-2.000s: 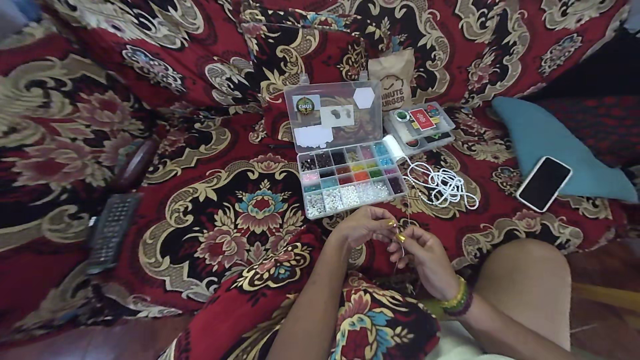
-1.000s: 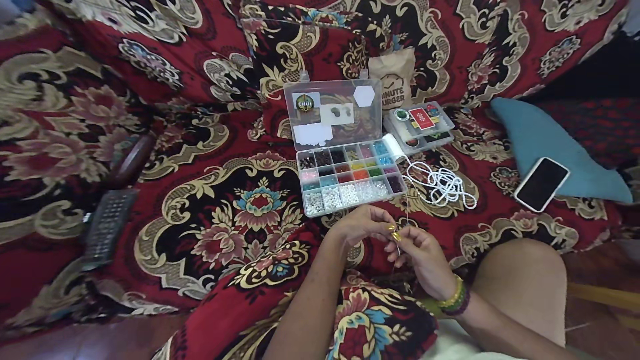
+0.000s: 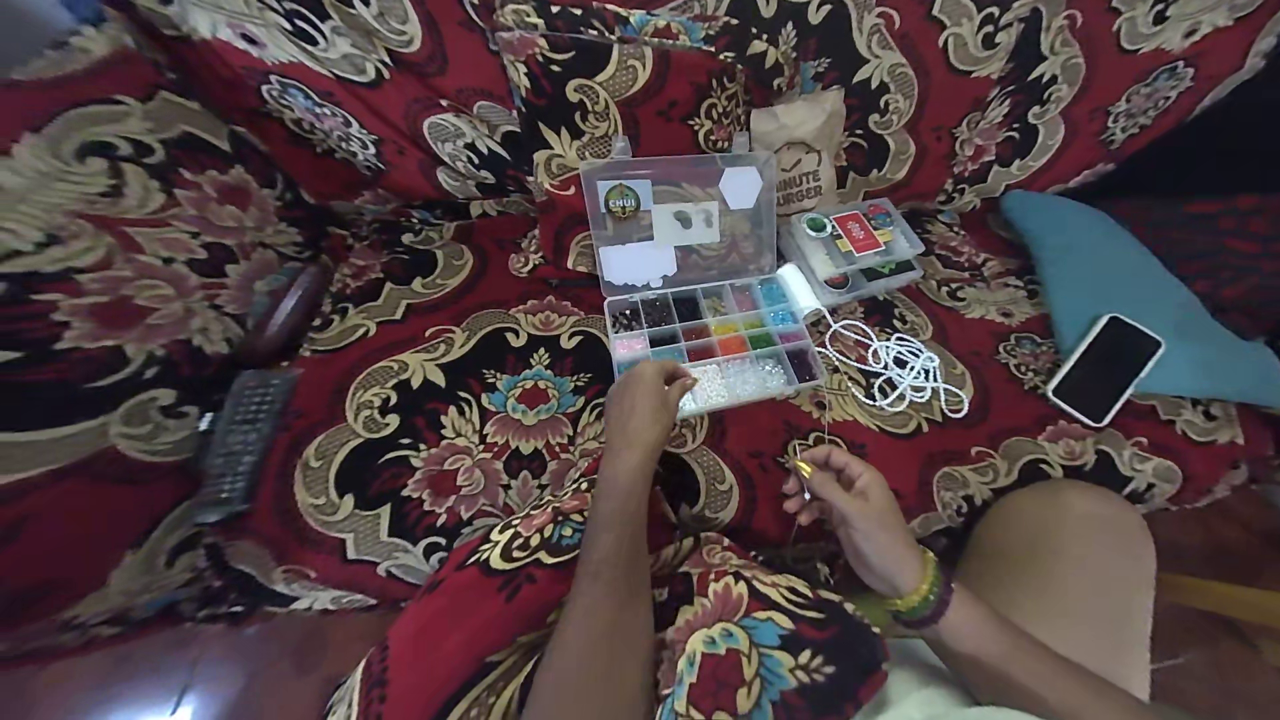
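An open clear plastic bead organizer (image 3: 716, 404) lies on the patterned sofa cover, its compartments holding beads of several colours. My left hand (image 3: 650, 393) is over its front left compartments, fingertips bent down at the white beads; whether they pinch a bead cannot be seen. Lower and to the right, my right hand (image 3: 840, 500) holds a thin beading thread (image 3: 826, 410) between thumb and fingers, with a small white bead near the fingertips. A gold-coloured nail or piece shows at those fingertips. The thread runs up toward a white spool (image 3: 799, 290) at the organizer's right side.
White cord (image 3: 900, 372) lies loosely coiled right of the organizer. Behind it are a second clear plastic box (image 3: 850, 250) and a brown paper bag (image 3: 800, 150). A smartphone (image 3: 1106, 370) rests partly on a blue cushion (image 3: 1120, 270). At left lies a remote control (image 3: 245, 445).
My left hand has left my right hand and moved up and left to the organizer's front compartments. My right hand has stayed low, still with the thread.
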